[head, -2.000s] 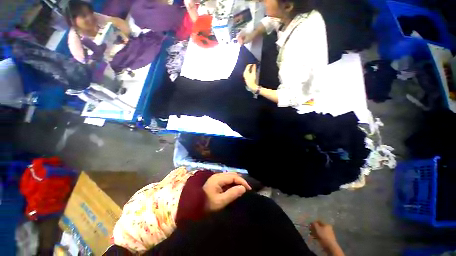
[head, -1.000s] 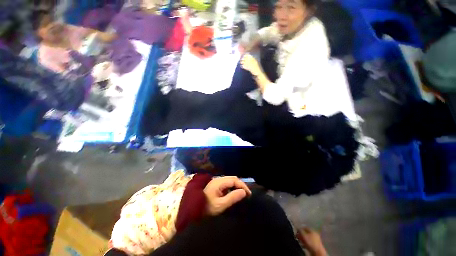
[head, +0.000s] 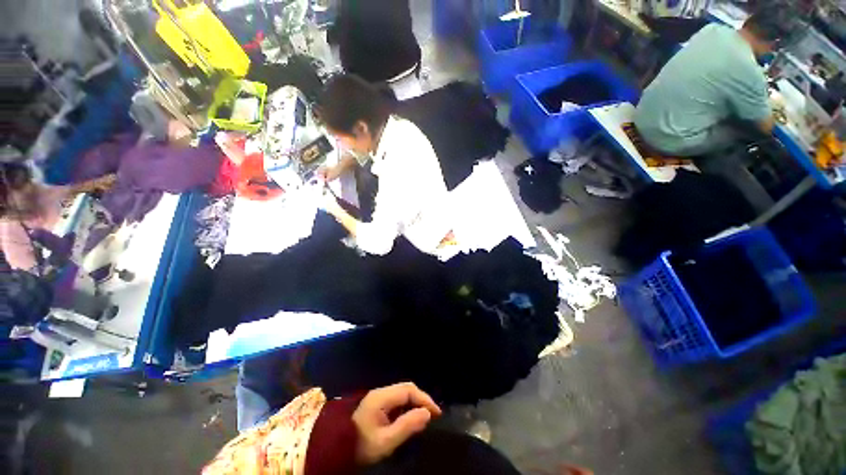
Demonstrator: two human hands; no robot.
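Observation:
My left hand (head: 395,421) is at the bottom centre, in front of dark clothing. Its fingers are loosely curled, with a gap to the thumb, and nothing shows in it. Cream cloth with a reddish print (head: 272,440) and a dark red part (head: 331,433) lies around that forearm. Only a small skin-coloured sliver shows at the bottom edge, perhaps my right hand; its state is hidden. A large heap of black garment pieces (head: 445,320) lies just ahead, over the end of a white-topped sewing table (head: 278,336).
A person in white (head: 408,186) sits at a sewing machine (head: 286,130). Purple pieces (head: 167,176) lie at left. A blue crate (head: 682,311), green pieces (head: 802,417) and a person in pale green (head: 700,88) are at right. White scraps (head: 583,283) lie on the floor.
The view has swung right and takes in more of the far stations. The carton and red pieces have left view. The person in white now faces down to the machine. My left hand remains loosely curled.

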